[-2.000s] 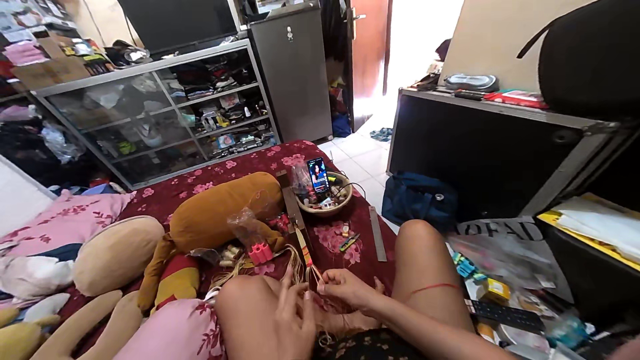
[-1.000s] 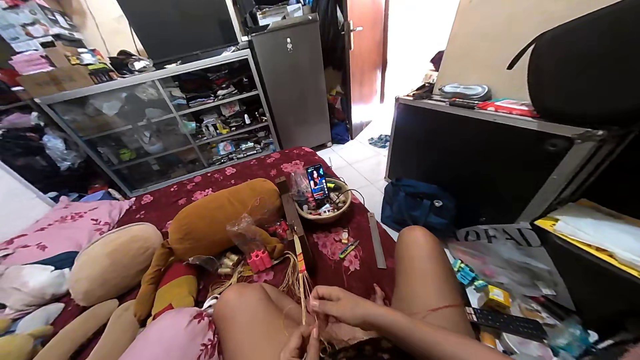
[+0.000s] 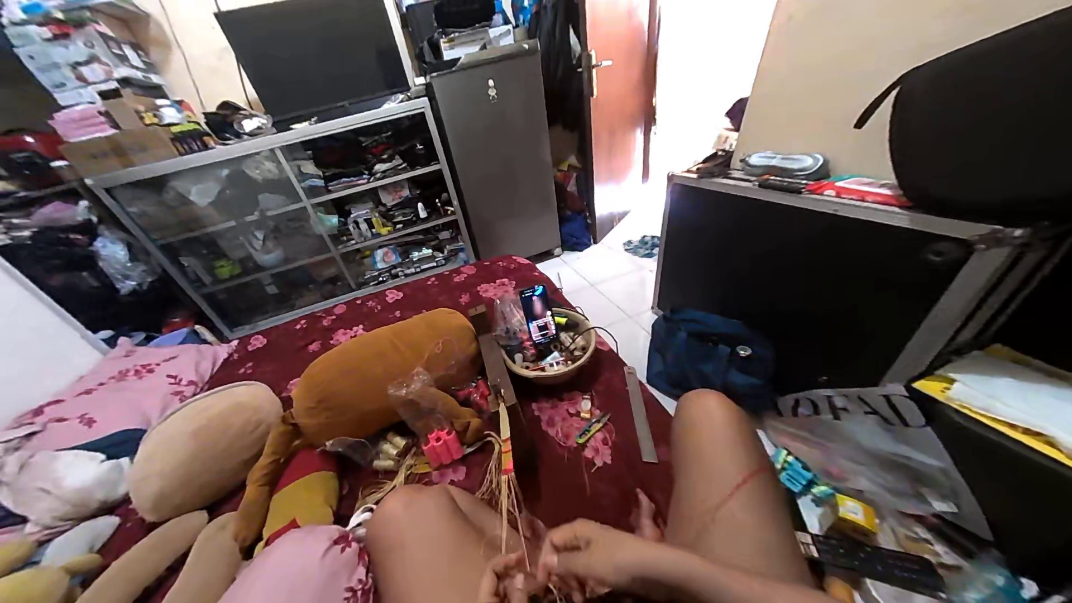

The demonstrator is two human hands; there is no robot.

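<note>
A narrow braided band (image 3: 506,444) in red, yellow and orange lies along a dark wooden board (image 3: 512,402), its loose pale cords running down toward my lap. My left hand (image 3: 507,578), cut by the bottom edge, has its fingers curled around the lower cords. Close beside it, my right hand (image 3: 586,553) pinches thin strands between thumb and fingers. Pink plastic pieces (image 3: 442,448) and spools of pale thread (image 3: 390,450) lie left of the band. Small yellow-green thread snips (image 3: 593,429) and a metal ruler (image 3: 641,414) rest on the bedspread at right.
A wicker basket (image 3: 553,373) of spools and small items holds an upright phone (image 3: 538,314). An orange-brown plush bolster (image 3: 385,373) and other soft toys lie at left. A blue bag (image 3: 712,356) stands on the floor by a black case (image 3: 804,268).
Both hands have moved lower, toward my lap, since the earliest frame. The fingers of my left hand, spread before, are now curled at the cords.
</note>
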